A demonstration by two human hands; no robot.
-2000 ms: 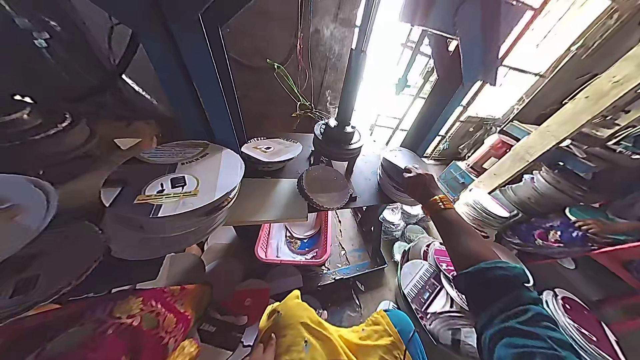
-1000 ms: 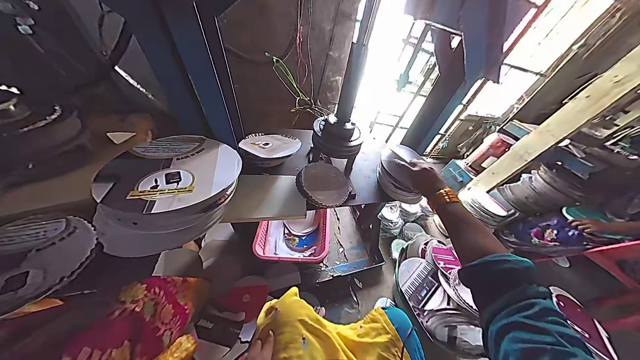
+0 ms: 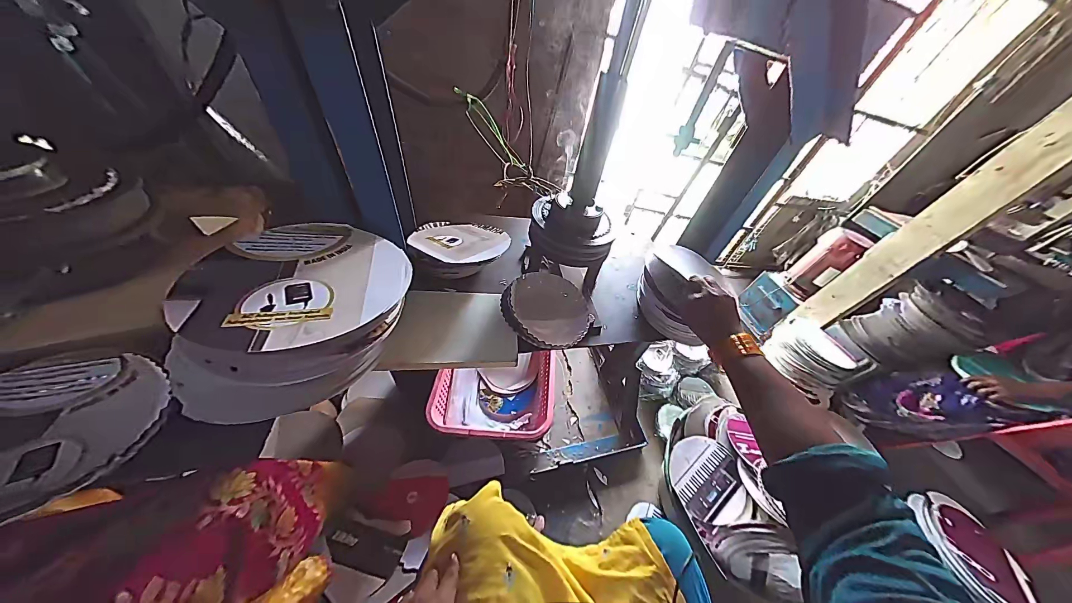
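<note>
My right hand (image 3: 710,311), with orange bangles at the wrist, rests its fingers on the right edge of a stack of round cardboard discs (image 3: 667,289) on the metal table. Low in the view my left hand (image 3: 437,582) lies on yellow cloth (image 3: 536,548); whether it grips the cloth is unclear. A brown disc with a scalloped rim (image 3: 546,308) sits at the table's front edge, before a press's round die head (image 3: 573,230). Left of the press is a small pile of printed discs (image 3: 459,244).
A large stack of printed discs (image 3: 293,306) stands at the left. Below the table is a pink plastic basket (image 3: 490,402) holding discs. More disc piles (image 3: 729,486) fill a container at the lower right. Another person's hand (image 3: 997,387) shows at the far right, beside a wooden beam (image 3: 938,213).
</note>
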